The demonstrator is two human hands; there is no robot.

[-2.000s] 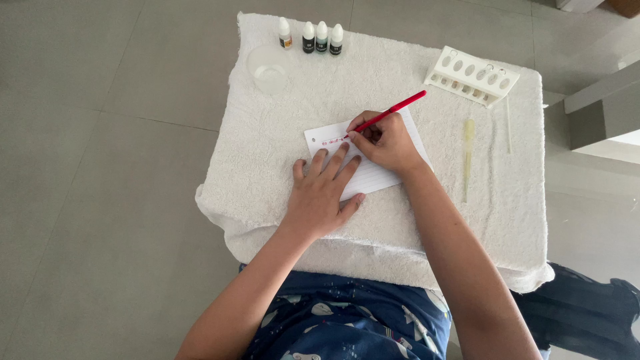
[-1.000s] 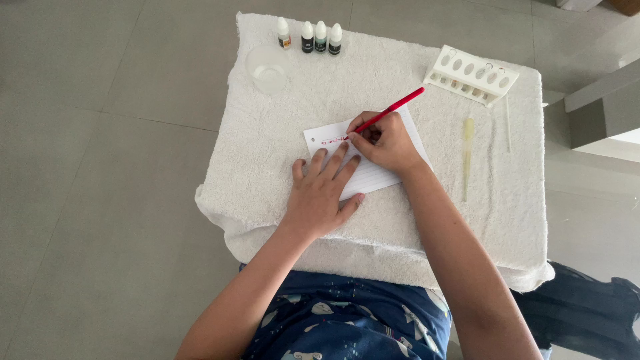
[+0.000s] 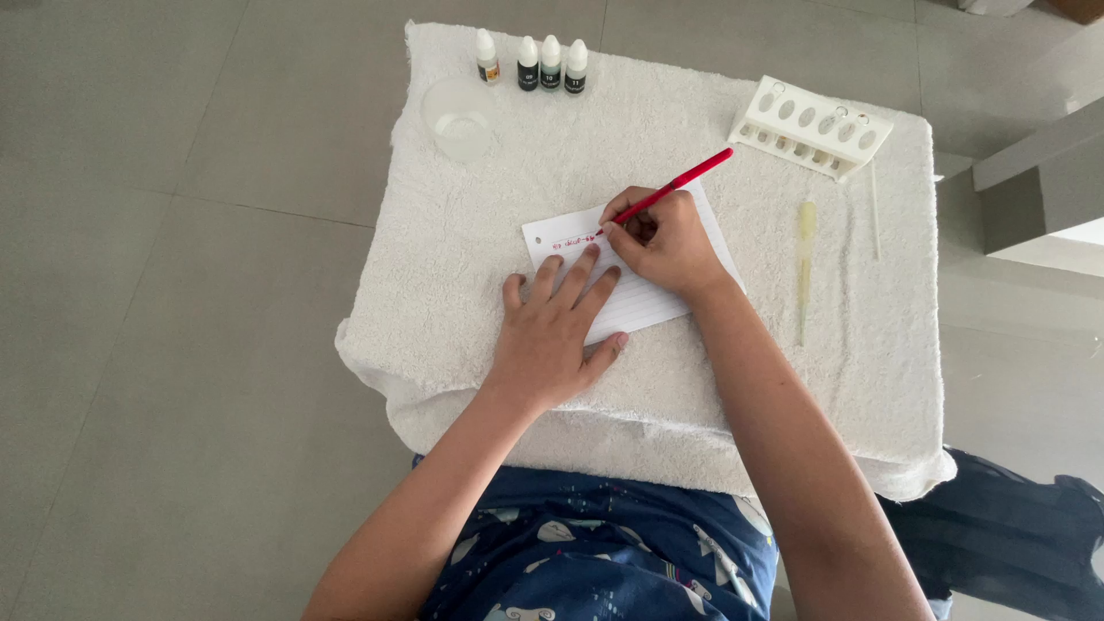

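A red pen (image 3: 690, 176) is held in my right hand (image 3: 668, 241), its tip on a lined sheet of paper (image 3: 655, 302) near a short run of red handwriting. The paper lies at a slant on a white towel (image 3: 457, 285). My left hand (image 3: 556, 336) rests flat with fingers spread, its fingertips on the paper just below the writing and its palm on the towel. My right hand covers part of the sheet. A punched hole shows at the paper's upper left corner.
Small white-capped dropper bottles (image 3: 550, 65) stand at the back, beside a clear round dish (image 3: 460, 121). A white test-tube rack (image 3: 811, 125) sits at the back right. Nearer lie a plastic transfer pipette (image 3: 806, 259) and a thin white stick (image 3: 876, 211).
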